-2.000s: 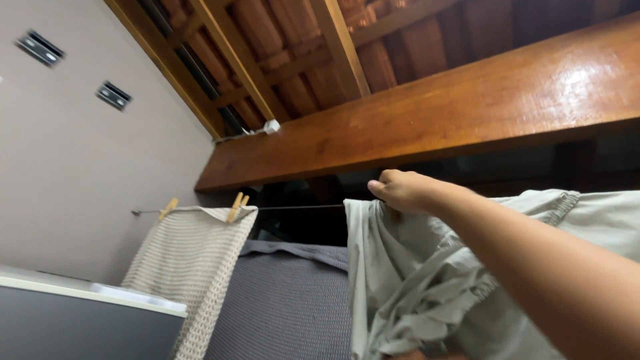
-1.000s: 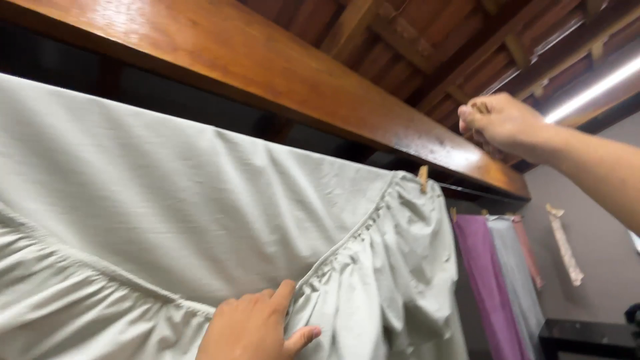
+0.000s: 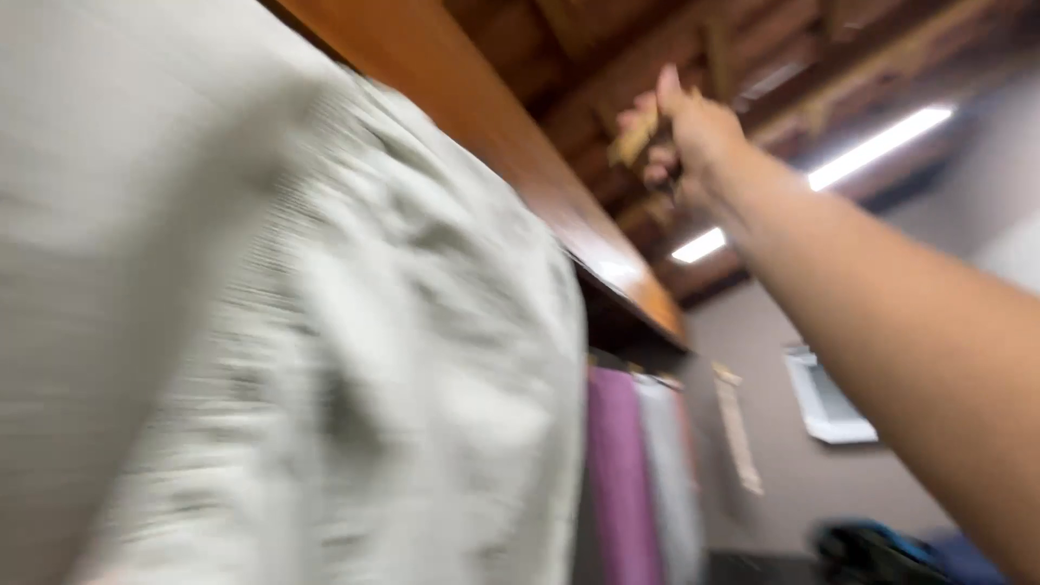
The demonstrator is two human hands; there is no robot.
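Observation:
My right hand (image 3: 682, 138) is raised at the upper right, its fingers closed around a blurred wooden clothespin (image 3: 634, 140). It is apart from the pale grey-green fitted sheet (image 3: 439, 325), which hangs over a line beside the beam and fills the left and middle of the view. The sheet's gathered elastic edge (image 3: 252, 325) runs down through its folds. Only a small skin-coloured blur at the bottom left edge may be my left hand; its fingers and any hold on the sheet cannot be made out.
A varnished wooden beam (image 3: 520, 146) slants above the sheet. Beyond hang a purple cloth (image 3: 621, 471) and a light grey cloth (image 3: 670, 479). A narrow beige strip (image 3: 738, 435) hangs by the wall, near a white-framed window (image 3: 829, 398). Dark items (image 3: 869, 552) lie at the lower right.
The view has swung right along the sheet. My left hand, plain on the gathered edge one second ago, has almost left the view. The clothespin seen on the sheet's top edge then is not visible there now.

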